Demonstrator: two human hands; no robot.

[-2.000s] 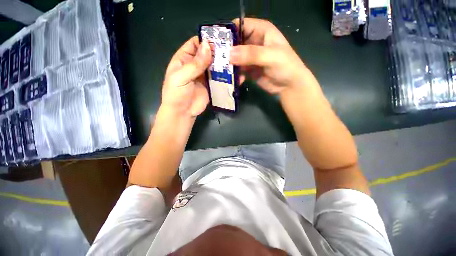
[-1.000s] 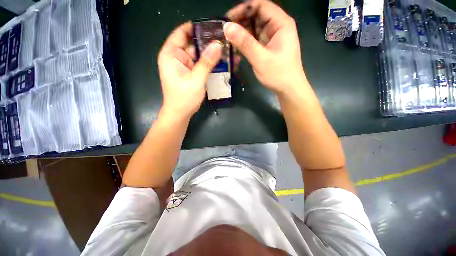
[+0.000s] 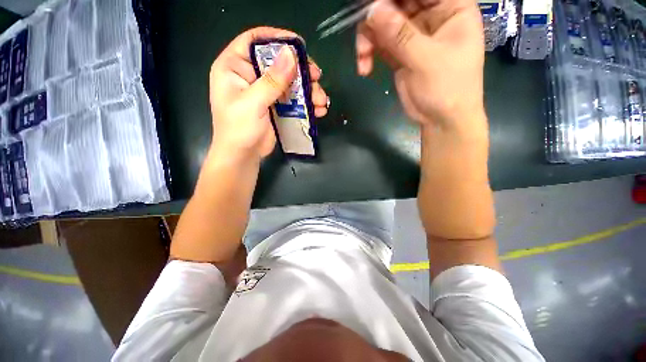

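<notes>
My left hand [image 3: 244, 95] holds a dark front housing [image 3: 312, 127] above the bench, thumb on top and fingers around its far side. A mainboard [image 3: 294, 136] lies inside the housing, with a silver upper part, a blue band and a plain pale lower part; my thumb covers some of the silver part. My right hand [image 3: 428, 60] is raised to the right of the housing, apart from it. It holds thin tweezers [image 3: 345, 19], blurred, with the tips pointing left towards the housing.
A white ribbed housing tray [image 3: 85, 113] with dark housings in some pockets lies at the left. Loose boards [image 3: 533, 32] stand in two groups at the upper right, beside a clear board tray [image 3: 598, 92]. Small specks and a thin dark piece lie on the green bench [image 3: 354, 173].
My right hand has come away from the housing to the right, and the tweezers now show. My left hand has moved slightly left and tilted the housing.
</notes>
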